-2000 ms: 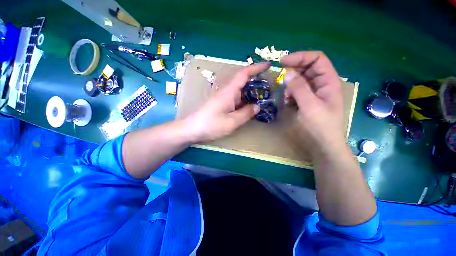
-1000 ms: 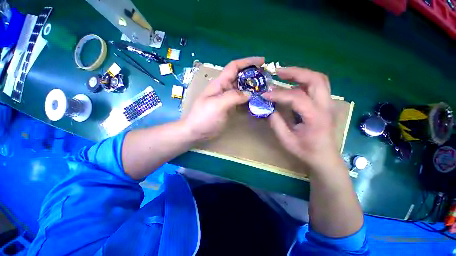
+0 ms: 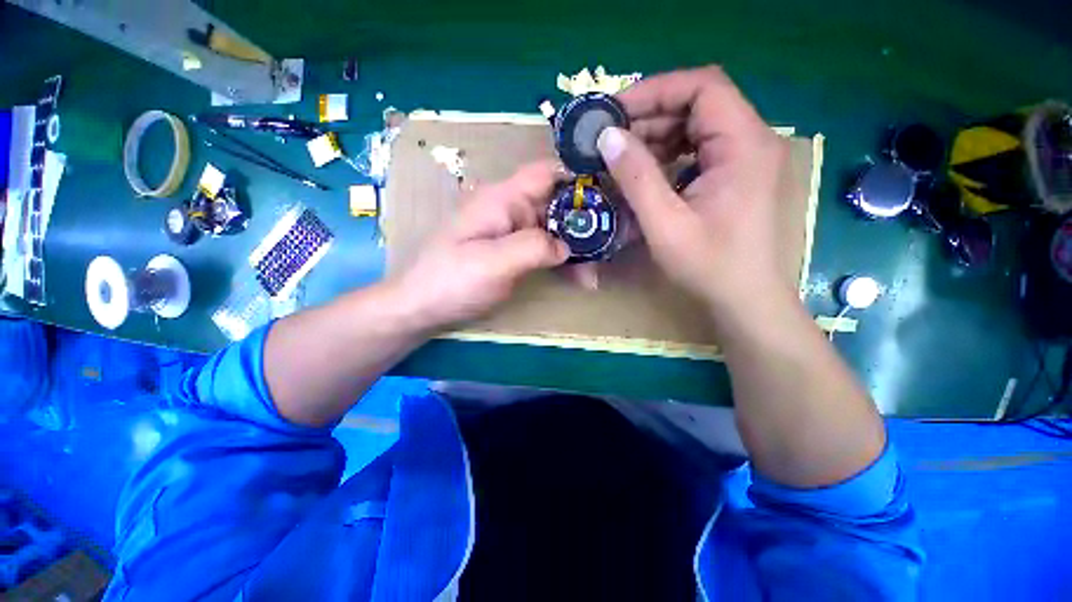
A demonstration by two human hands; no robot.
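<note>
My left hand [image 3: 488, 251] holds the round dark watch case [image 3: 582, 220] by its rim, its inner parts facing up, above the tan mat [image 3: 494, 308]. My right hand [image 3: 705, 188] holds the black display module [image 3: 588, 132], its greyish centre showing, with thumb on its face and fingers behind. The display stands just above the case, and a short orange flex cable [image 3: 582, 191] joins the two.
Left lie a tape roll [image 3: 132, 155], wire spool [image 3: 107, 292], pad sheet [image 3: 292, 251], partly assembled unit [image 3: 216, 212], tweezers [image 3: 265, 160] and silver-yellow batteries [image 3: 334, 107]. Scraps [image 3: 597, 81] lie above the mat. Right are black round pieces [image 3: 885, 188] and striped tape [image 3: 985, 167].
The display has swung from below the case to above it, now showing its grey-centred side. My right hand has closed on it. My left hand still holds the case.
</note>
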